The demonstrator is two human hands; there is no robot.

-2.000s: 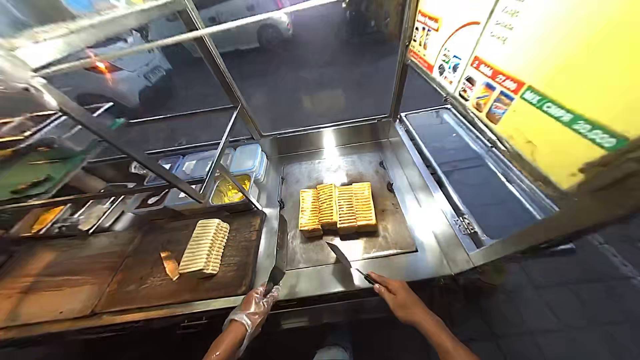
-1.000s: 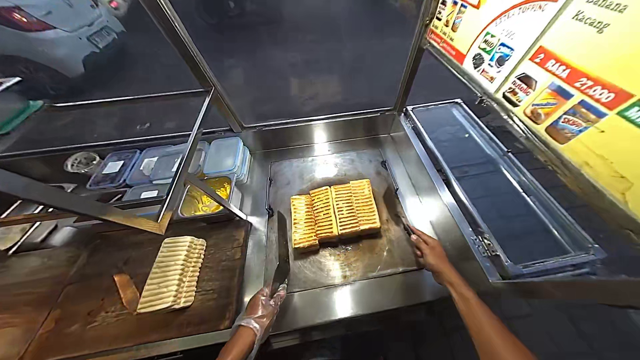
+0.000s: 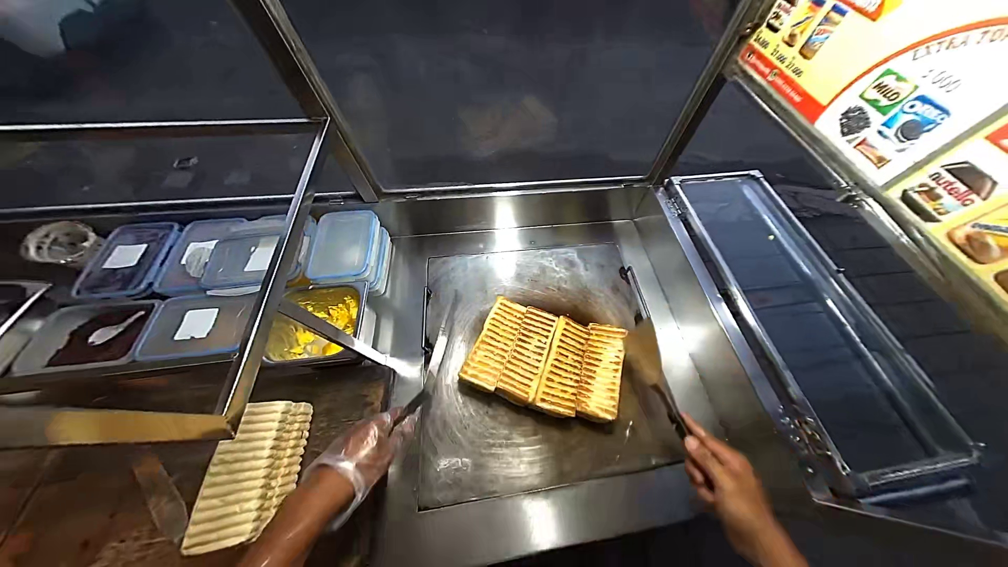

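Observation:
Browned ridged bread slabs point(image 3: 545, 358) lie side by side on a flat steel griddle point(image 3: 504, 472). My left hand point(image 3: 366, 453), in a clear plastic glove, holds the dark handle of a long-bladed spatula or knife point(image 3: 438, 354), its blade over the griddle's left side. In my bare right hand point(image 3: 728, 488) is a wide metal spatula point(image 3: 647, 354), its blade close to the right edge of the bread. Pale ridged bread point(image 3: 248, 476) lies on the brown board at the left, behind my left forearm, with a flat metal scraper point(image 3: 160, 496) beside it.
A tub of yellow spread point(image 3: 315, 319) stands left of the griddle, by lidded plastic containers point(image 3: 342, 244) and an open container of dark filling point(image 3: 94, 335). Metal frame bars point(image 3: 276, 276) cross above them. A hinged glass panel point(image 3: 819, 315) lies at the right; a printed menu board rises above.
Both blades have moved from the griddle's front to either side of the browned bread. The bread now sits tilted on the griddle. The view has moved closer.

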